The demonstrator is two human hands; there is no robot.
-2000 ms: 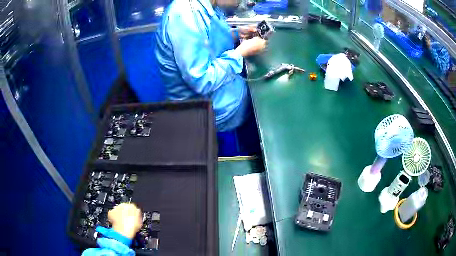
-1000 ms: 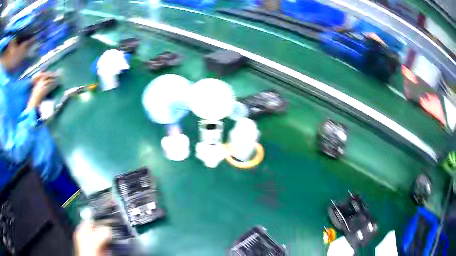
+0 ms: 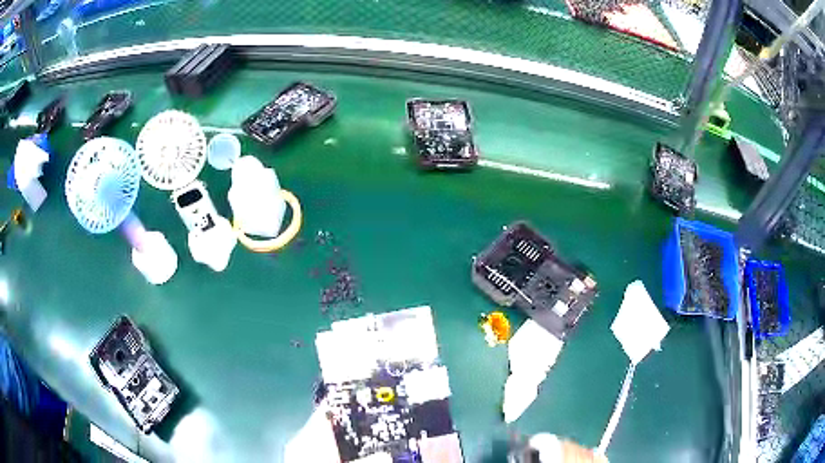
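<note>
A dark circuit board (image 3: 389,411) with white and silver parts is large at the bottom centre, raised close to the camera; its lower edge is cut off. My left hand (image 3: 309,439) is a pale, overexposed shape at the board's left edge, gripping it. My right hand (image 3: 568,450) is cut off by the bottom edge, near a blurred dark item; its grip is unclear. An opened black hinged case (image 3: 534,278) lies right of centre. A black housing (image 3: 136,374) with white parts lies at the lower left.
Two handheld fans (image 3: 102,184), a white bottle (image 3: 257,196) in a yellow ring (image 3: 294,220) and tiny black pieces (image 3: 338,288) lie on the green bench. Several dark assemblies (image 3: 441,133) line the back. White cloth pieces (image 3: 639,323) and blue bins (image 3: 702,269) are at right.
The view has swung right from the boards tray to the bench. My left hand has left the tray and is at the board. My right hand has entered at the bottom.
</note>
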